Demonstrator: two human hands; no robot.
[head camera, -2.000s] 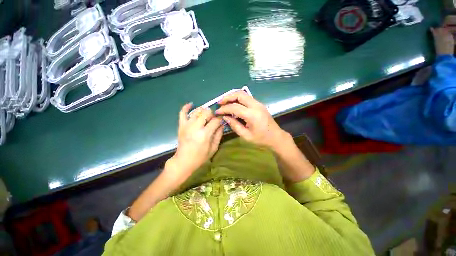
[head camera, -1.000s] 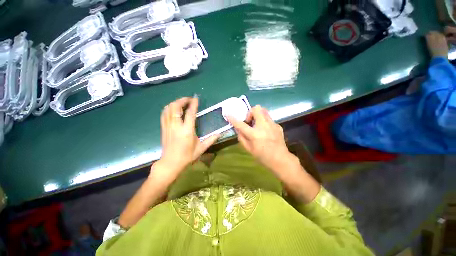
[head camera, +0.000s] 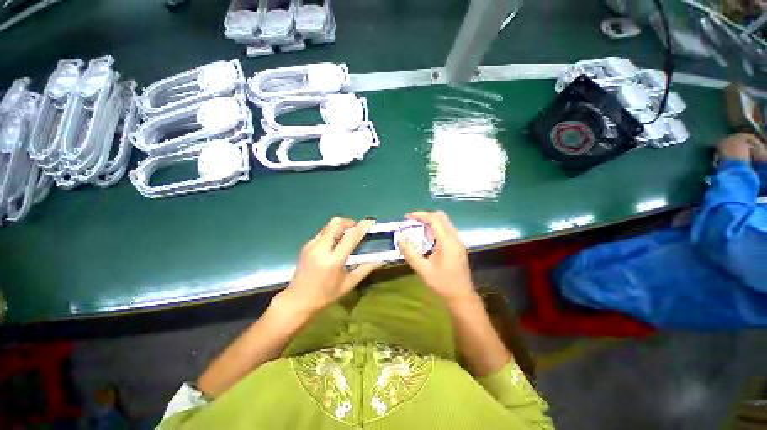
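A white plastic housing (head camera: 388, 258), a long open oval with a round disc at its right end, is held level over the front edge of the green bench. My left hand (head camera: 326, 260) grips its looped left end between thumb and fingers. My right hand (head camera: 439, 254) grips the disc end, thumb on top of the disc. The fingers partly hide both ends. No separate strip can be made out in either hand. A pile of pale thin strips (head camera: 468, 159) lies on the bench ahead and to the right.
Stacked white housings (head camera: 190, 170) stand at the left, with more (head camera: 77, 126) farther left. A black fan (head camera: 580, 130) sits at the right beside small white parts. A grey upright (head camera: 481, 38) rises behind the strips. A person's blue sleeve (head camera: 715, 218) is at the right edge.
The view has tilted up, showing more of the far bench. The hands were close together over the housing; they then spread and now hold it at both ends, the left hand nearer the right than one second ago.
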